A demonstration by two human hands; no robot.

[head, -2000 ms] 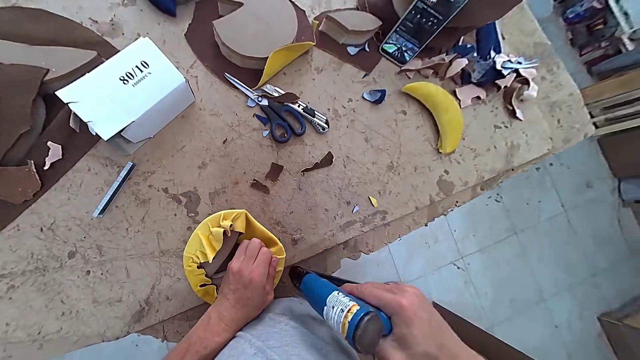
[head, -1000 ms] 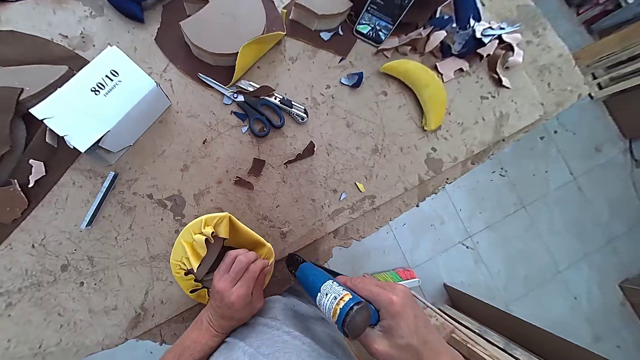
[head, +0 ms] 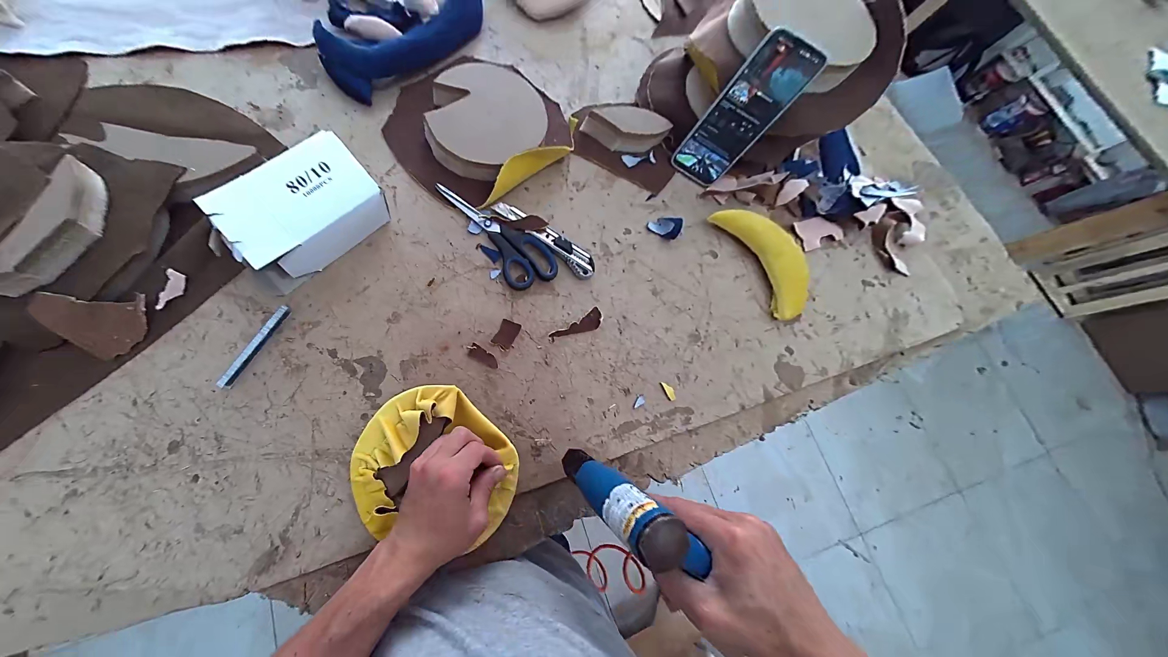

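Observation:
A round piece covered in yellow fabric (head: 372, 456) lies near the table's front edge, its gathered rim folded over a brown inner face. My left hand (head: 449, 488) grips the right part of that rim, fingers curled on the fabric. To the right, my right hand (head: 730, 566) holds a blue pneumatic staple gun (head: 625, 506) by its handle, its black nose close to the table edge and apart from the yellow piece. Small brown scraps (head: 506, 334) lie beyond the yellow piece. A strip of staples (head: 254, 347) rests at the left.
Scissors (head: 511, 246) lie across a utility knife (head: 575, 255). A white box (head: 297, 205) stands at left; a yellow crescent piece (head: 771, 260) lies at right. Behind are cut foam shapes (head: 493, 119), a phone (head: 750, 105) and a blue stuffed piece (head: 411, 50). A red coiled hose (head: 610, 568) hangs below.
The view has shifted, showing more of the table's far side. My left hand stays on the yellow rim, and my right hand still holds the staple gun beside it.

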